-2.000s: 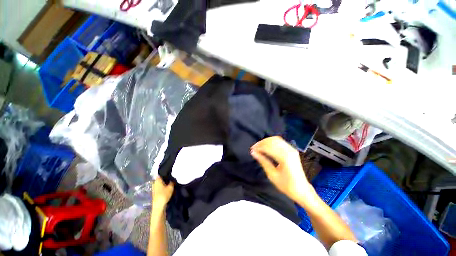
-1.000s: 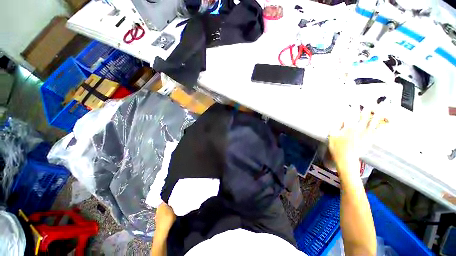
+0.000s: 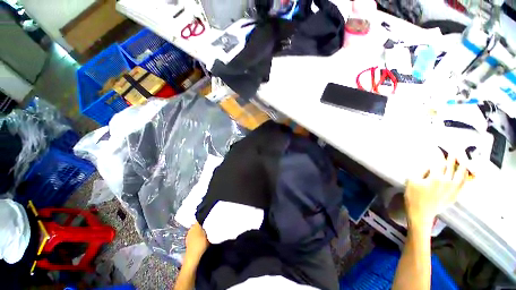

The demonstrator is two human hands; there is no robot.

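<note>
The dark garment (image 3: 246, 167) lies heaped on the lap, black on one side and navy (image 3: 302, 195) on the other, with a white patch (image 3: 233, 221) showing within it. My left hand (image 3: 196, 242) holds the garment's edge beside the white patch. My right hand (image 3: 433, 192) is palm down at the front of the table, fingers apart. Small thread snips (image 3: 469, 175) lie at its fingertips, mostly hidden; whether the fingers grip them cannot be told.
The white table (image 3: 305, 107) bears a phone (image 3: 353, 99), red-handled scissors (image 3: 378, 80) and dark cloth (image 3: 249, 68). A clear plastic garment bag (image 3: 170, 153) lies left of the lap. A red stool (image 3: 73, 238) and blue crates (image 3: 93, 93) stand left; another blue crate (image 3: 373, 272) is lower right.
My right hand has moved from above the garment out to the tabletop, reaching the small snips. My left hand stays on the garment edge. The view has shifted, showing more of the table.
</note>
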